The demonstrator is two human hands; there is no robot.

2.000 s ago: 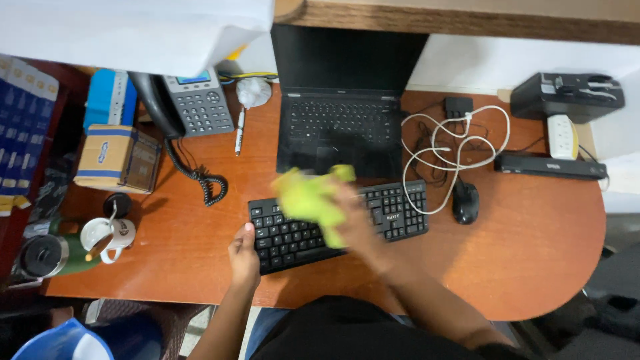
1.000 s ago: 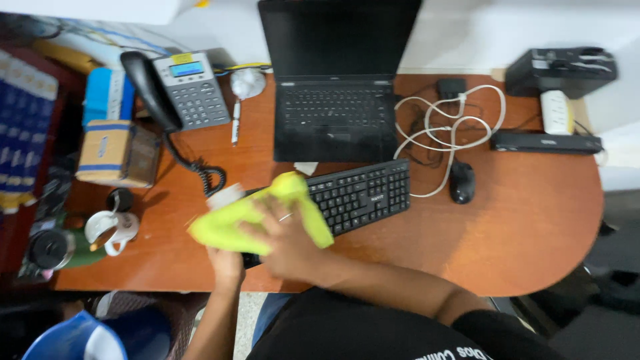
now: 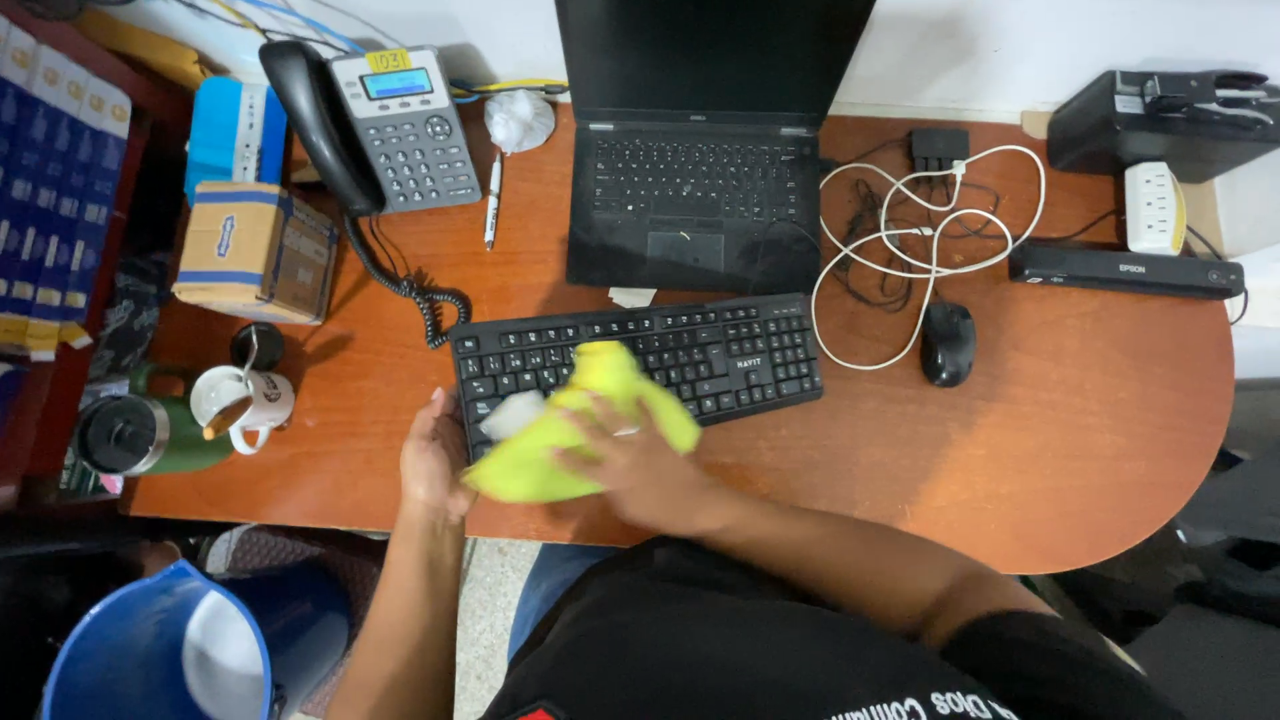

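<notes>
A black Havit keyboard (image 3: 760,345) lies slightly tilted on the wooden desk. My left hand (image 3: 435,460) grips its left end. Under my right hand (image 3: 640,465) is a bright yellow-green cloth (image 3: 530,465), bunched over the keyboard's left and middle keys; the fingers are blurred. A whitish piece (image 3: 515,413), too blurred to name, shows at the cloth's left edge. Behind the keyboard stands an open black Dell laptop (image 3: 690,200), with a small white scrap (image 3: 632,297) at its front edge.
A black mouse (image 3: 947,345) and looped white cable (image 3: 890,360) lie to the right, near a black Epson device (image 3: 1125,270). At left are a desk phone (image 3: 410,130), a cardboard box (image 3: 235,240), a white mug (image 3: 270,400) and a green tumbler (image 3: 190,435). A blue bucket (image 3: 160,590) stands below.
Between the last two frames, my right hand and the cloth move right along the keyboard. Two seconds ago they were over its middle. My left hand stays at the left end.
</notes>
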